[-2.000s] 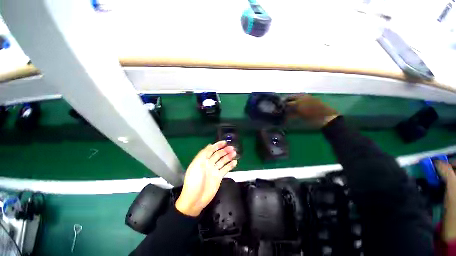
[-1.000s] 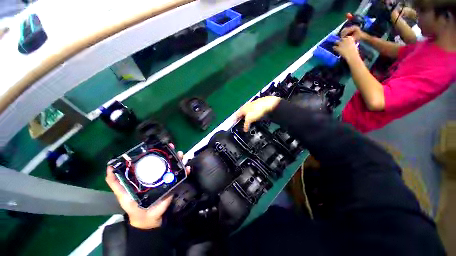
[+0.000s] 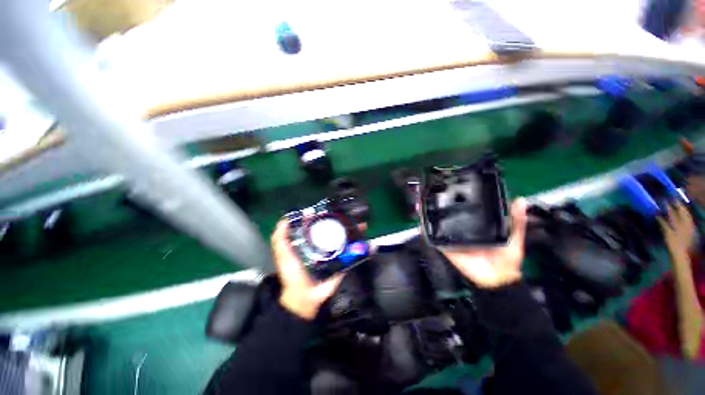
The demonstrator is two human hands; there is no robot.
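My left hand (image 3: 300, 279) holds a housing sub-assembly (image 3: 311, 248), its open side up, with a bright white disc and a small blue spot beside it. My right hand (image 3: 492, 264) holds a squarish black rear housing (image 3: 466, 207) from below, its open inside facing me. The two parts are apart, side by side above the bench edge. Black housings (image 3: 398, 281) lie in a cluster below and between my hands. The frame is blurred, so fine details such as wires are unclear.
The green conveyor (image 3: 371, 166) carries several dark units. A white post (image 3: 154, 166) slants down at left. A white shelf (image 3: 348, 89) runs above. At right are a blue bin (image 3: 640, 193) and a person's arm (image 3: 684, 270). A thin metal hook tool (image 3: 138, 372) lies lower left.
My right hand has picked up a black rear housing from the bench and raised it beside the sub-assembly. My left hand still holds the sub-assembly. The view has turned back left toward the belt.
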